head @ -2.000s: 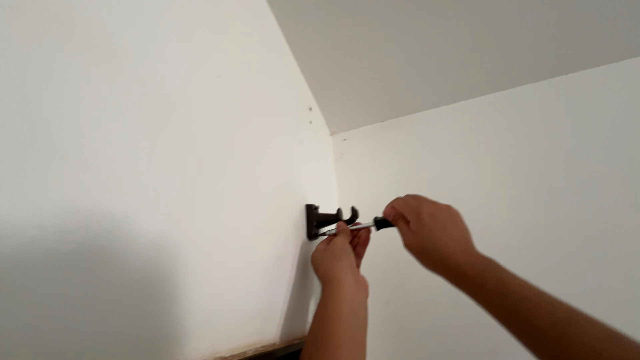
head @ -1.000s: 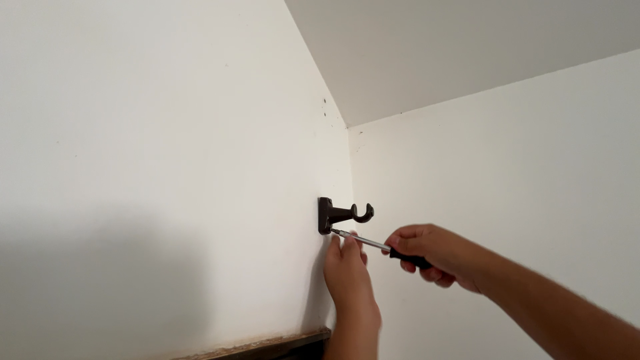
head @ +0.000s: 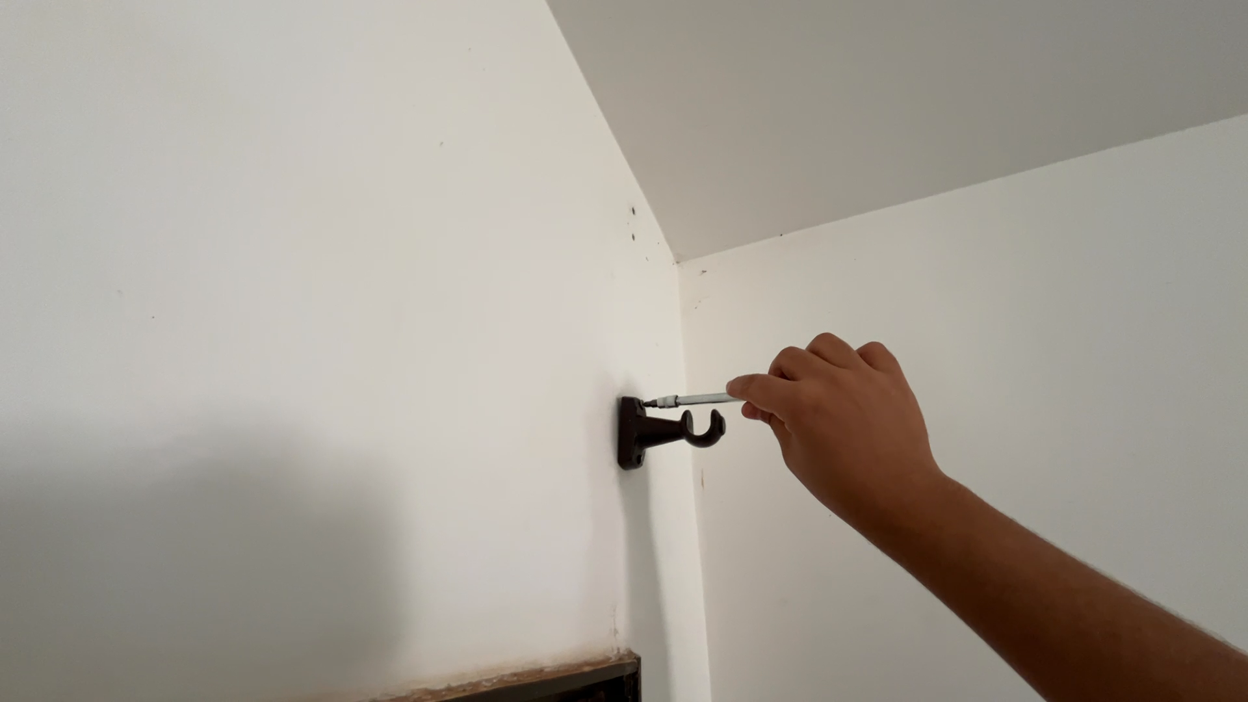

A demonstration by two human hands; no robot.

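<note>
A dark curtain rod bracket [head: 655,430] with an open hook end sits against the left wall, close to the room corner. My right hand [head: 843,419] grips a screwdriver [head: 697,399], whose handle is hidden inside the fist. The silver shaft points left, and its tip is at the upper part of the bracket's base plate, above the arm. A small opening shows at the lower end of the plate. My left hand is out of view.
The left wall [head: 292,244] meets the right wall [head: 1024,370] just behind the bracket, under a sloping ceiling [head: 877,97]. Small holes mark the wall above the bracket. Below is the top edge of a dark frame [head: 546,682] with rough plaster along it.
The screwdriver tip has gone from the bracket's lower end to its upper end, with my right hand raised. My left hand, earlier at the shaft by the bracket, has left the view.
</note>
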